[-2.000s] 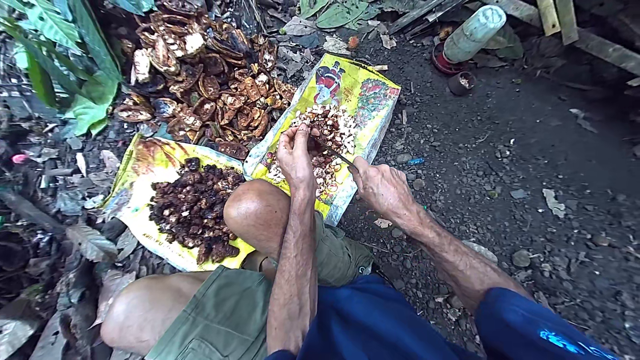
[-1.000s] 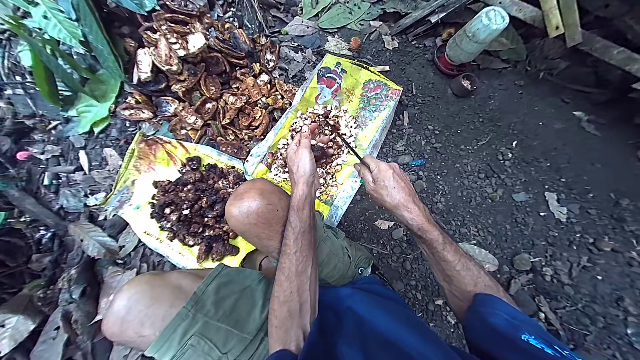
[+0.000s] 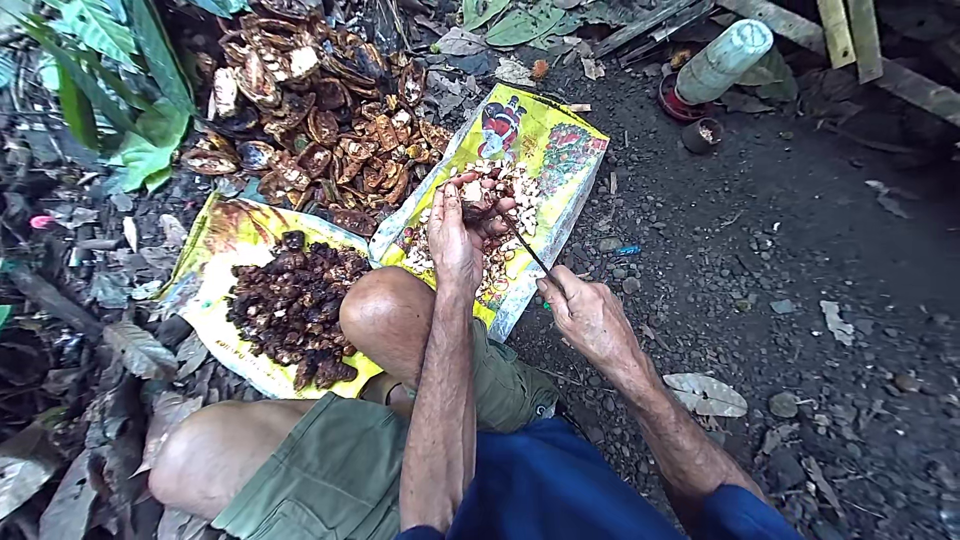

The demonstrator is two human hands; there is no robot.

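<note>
My left hand [image 3: 461, 236] holds a dark brown clump of what look like cocoa beans [image 3: 478, 212] above the right-hand yellow printed sack [image 3: 579, 154]. Pale beans [image 3: 525, 184] lie scattered on that sack, under and around the hand. My right hand [image 3: 589, 311], beyond the sack's right edge, is closed around a thin dark blade or rod [image 3: 534, 255], whose far end reaches to the fingers of my left hand. Whether its tip touches the clump cannot be told. On the left-hand yellow sack [image 3: 211, 330] sits a heap of dark clumps [image 3: 292, 304], beside my knee.
Opened brown pod husks [image 3: 337, 142] are piled beyond the sacks. Green leaves [image 3: 154, 139] stand at the upper left. At the upper right are an upturned pale bottle [image 3: 724, 60] on a red base, a small dark cup [image 3: 702, 136] and wooden slats [image 3: 862, 37]. Dry leaves litter the soil.
The blade in my right hand has changed its angle since the earliest frame and shows more of its length. My left hand stays over the right-hand sack.
</note>
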